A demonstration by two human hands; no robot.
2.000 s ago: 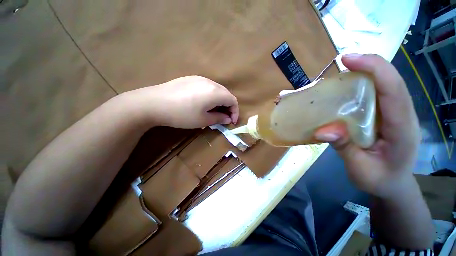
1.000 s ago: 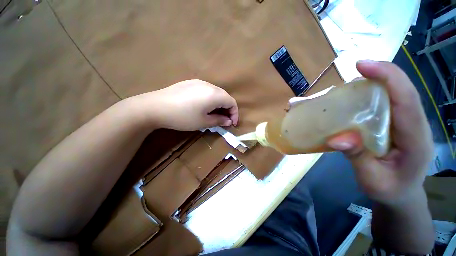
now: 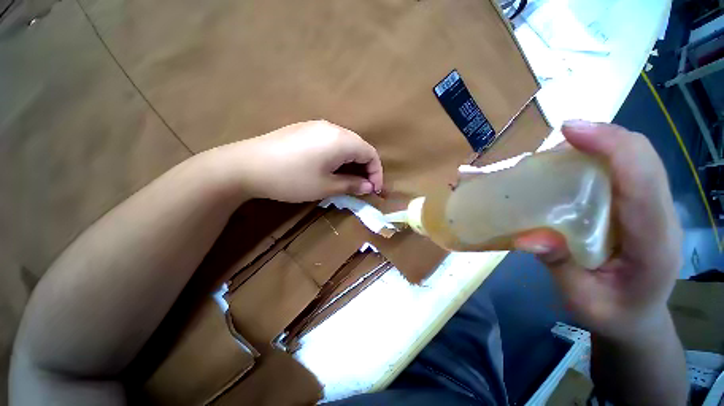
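Observation:
A brown bag body panel (image 3: 262, 71) lies flat across the table. My left hand (image 3: 325, 162) rests at its near edge, thumb and fingertips pinching that edge, which is lifted and shows a pale strip (image 3: 355, 210) beneath. My right hand (image 3: 619, 214) holds a translucent glue squeeze bottle (image 3: 524, 200) with amber contents, tilted so its pale nozzle points left and touches or nearly touches the pale strip. The bottom notch (image 3: 333, 293) with dark folded edges and small white corner bits lies below my left hand.
A black label (image 3: 464, 111) with white print lies on the panel near its right edge. The white table (image 3: 373, 333) has a pale rounded near edge. A dark apron is below it. Metal racks and a yellow floor line are at the right. Papers lie on the table at the upper right.
The bottle and my right hand have moved slightly right and down since two seconds ago, the nozzle staying by the pale strip. My left hand has barely moved.

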